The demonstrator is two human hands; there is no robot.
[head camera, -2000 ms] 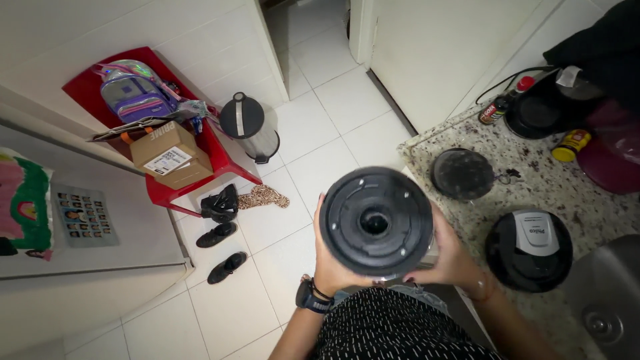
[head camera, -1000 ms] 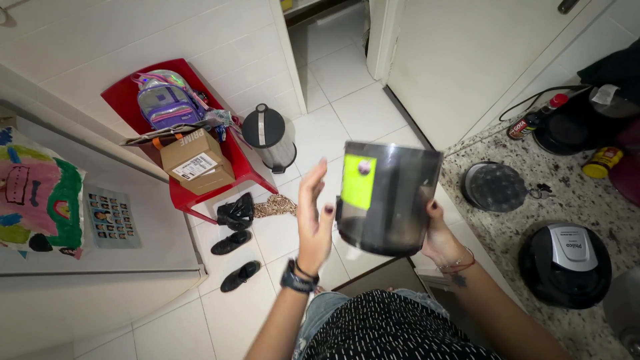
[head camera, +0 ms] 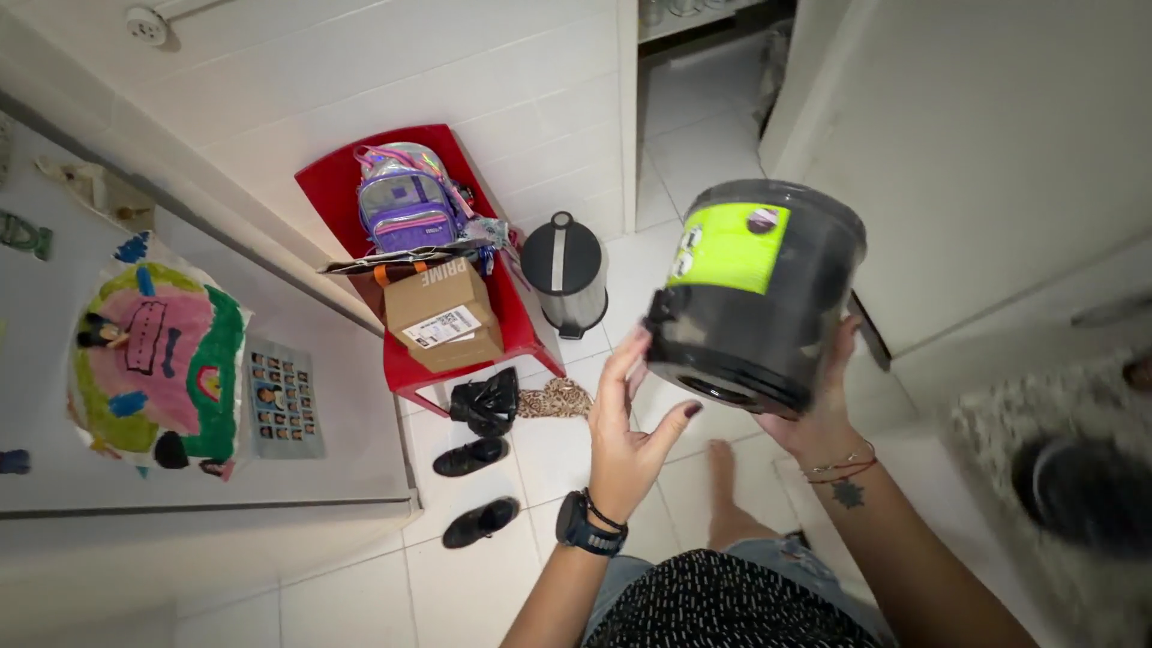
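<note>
A dark translucent plastic container [head camera: 783, 297], with a bright yellow-green label [head camera: 731, 247] on its side, is held tilted in front of me. My right hand [head camera: 814, 396] grips it at the lower right, its fingers partly hidden behind the wall. My left hand [head camera: 630, 423], with a dark watch at the wrist, is at the container's lower left edge, thumb and fingers apart. Whether its fingertips touch the black rim there is hard to tell.
A red chair [head camera: 531, 337] holds a purple backpack [head camera: 409, 202] and a cardboard box [head camera: 441, 315]. Beside it stands a pedal bin [head camera: 565, 270]. Black shoes [head camera: 472, 457] lie on the tiles. The fridge [head camera: 342, 486] is left, a blurred granite counter [head camera: 999, 423] right, a door [head camera: 972, 162] ahead.
Two seconds ago both hands held the container with its round black end facing me; now its labelled side shows and it is tilted. The left hand's fingers have come apart. The view has swung left.
</note>
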